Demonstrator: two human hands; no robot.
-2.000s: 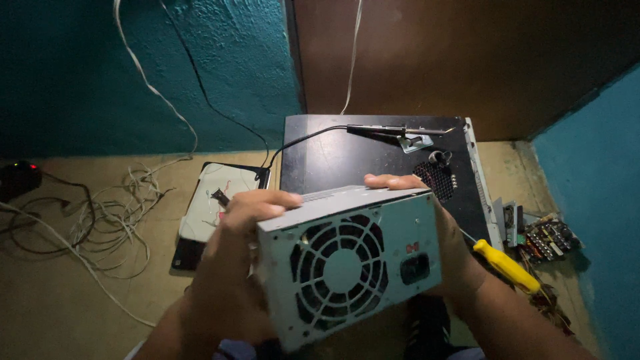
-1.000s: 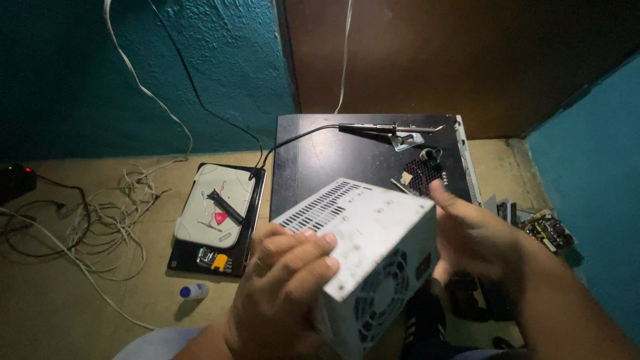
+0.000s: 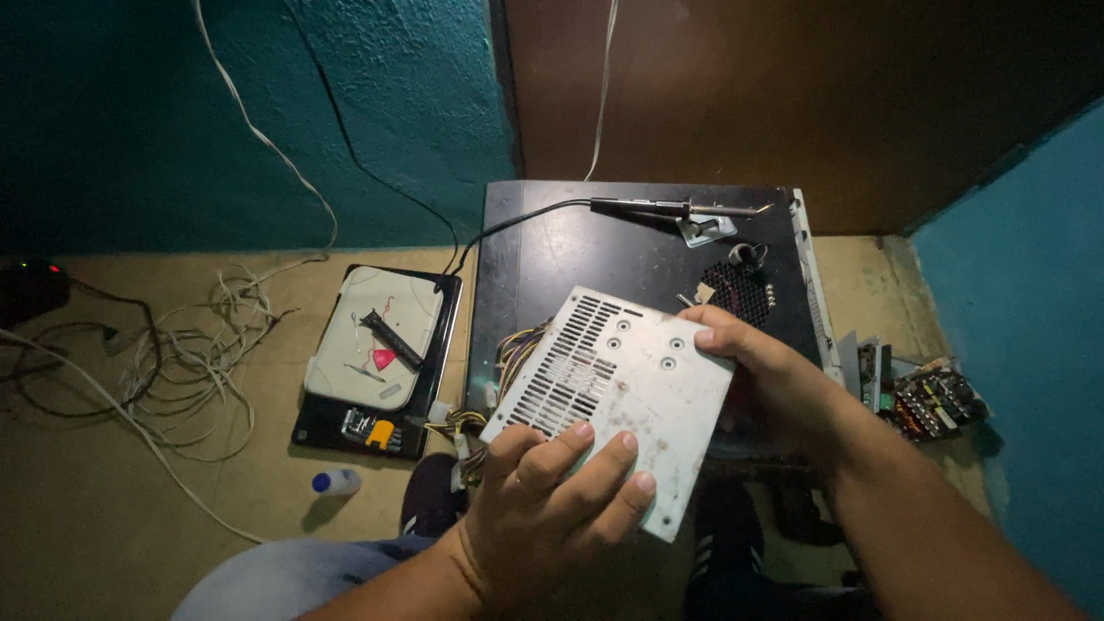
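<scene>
A computer power supply unit (image 3: 638,388) in a grey metal case is between my two hands, its slotted, screw-holed face turned up toward me. My left hand (image 3: 561,492) spreads its fingers over the lower left part of that face. At the upper right corner, my right hand (image 3: 750,354) grips the edge with the thumb on top; its other fingers are mostly hidden. A bundle of coloured wires with connectors (image 3: 466,423) hangs out at the left side. Beneath lies a black computer case (image 3: 543,250), with a soldering iron (image 3: 664,207) across its far part.
A black perforated piece (image 3: 737,289) lies on the case. On the floor at left are a pale tray (image 3: 332,362) with small tools, a hex key set (image 3: 371,431), a blue-capped bottle (image 3: 336,483) and tangled cables (image 3: 198,362). Circuit boards (image 3: 936,401) stand at right.
The power supply has been turned: its fan grille faced me two seconds ago, and now the slotted face does. My right hand has come to its upper right corner.
</scene>
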